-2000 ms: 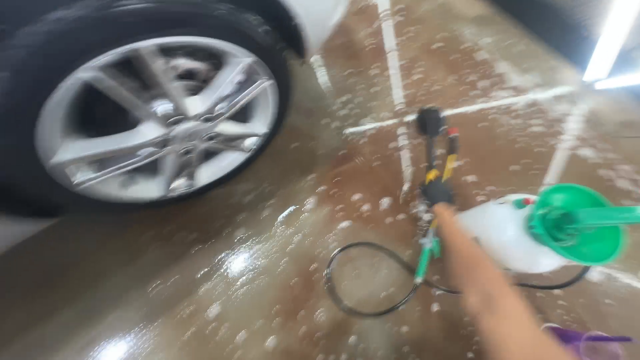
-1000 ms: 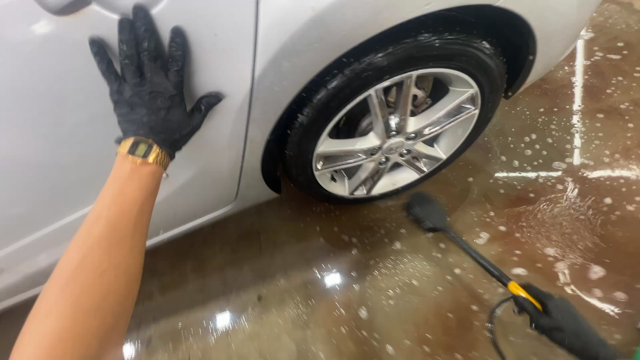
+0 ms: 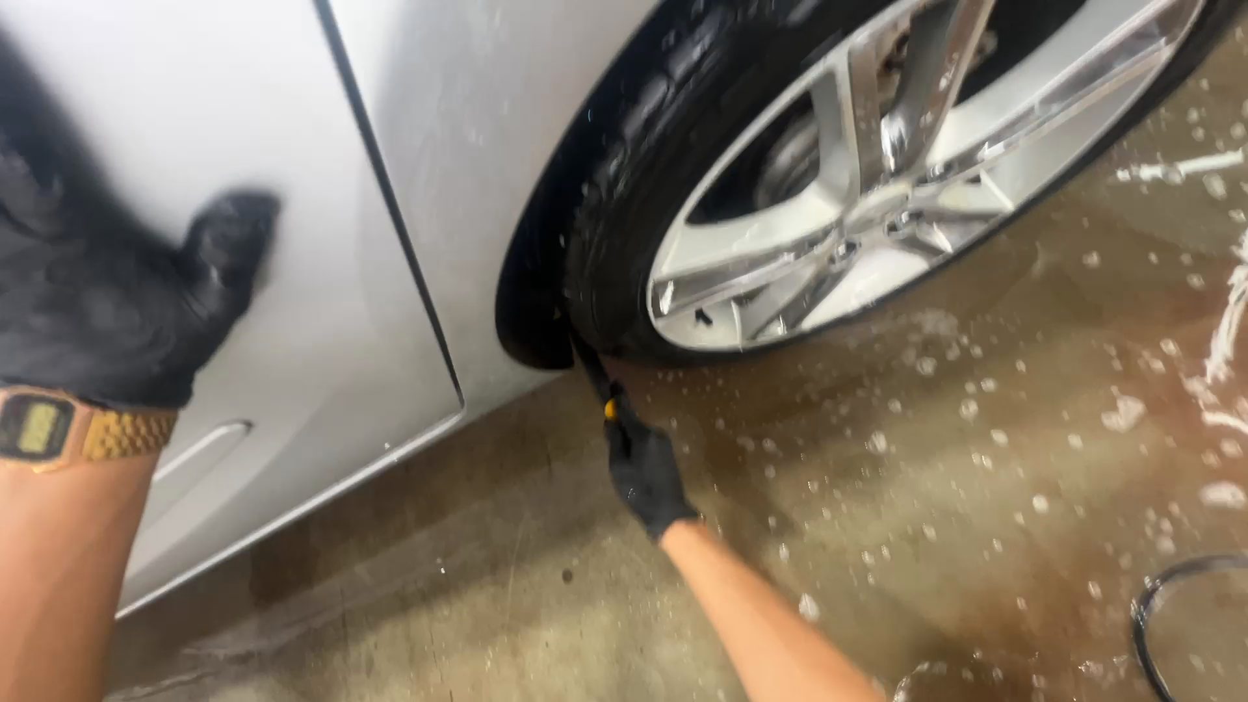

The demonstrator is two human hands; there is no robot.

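Gloved in black, my left hand [image 3: 117, 283] rests against the silver car door [image 3: 322, 292], thumb spread, with a gold digital watch [image 3: 58, 429] at the wrist. My right hand [image 3: 648, 478], in a black glove, grips the black and yellow handle of a long-handled brush [image 3: 593, 375] at the lower rear edge of the wheel well. The brush head is hidden between the black tire [image 3: 624, 244] and the wheel-well liner [image 3: 534, 312]. To the right of it is the silver alloy wheel rim [image 3: 877, 214].
The wet concrete floor [image 3: 877, 487] carries foam spots and white painted lines [image 3: 1180, 168]. A black hose [image 3: 1146, 624] curves over the floor at the lower right. The car's sill [image 3: 292, 526] runs low beside my arms.
My right hand has brought the brush from the floor in front of the wheel into the gap behind the tire. My left hand stays at the door. The view has moved closer to the wheel.
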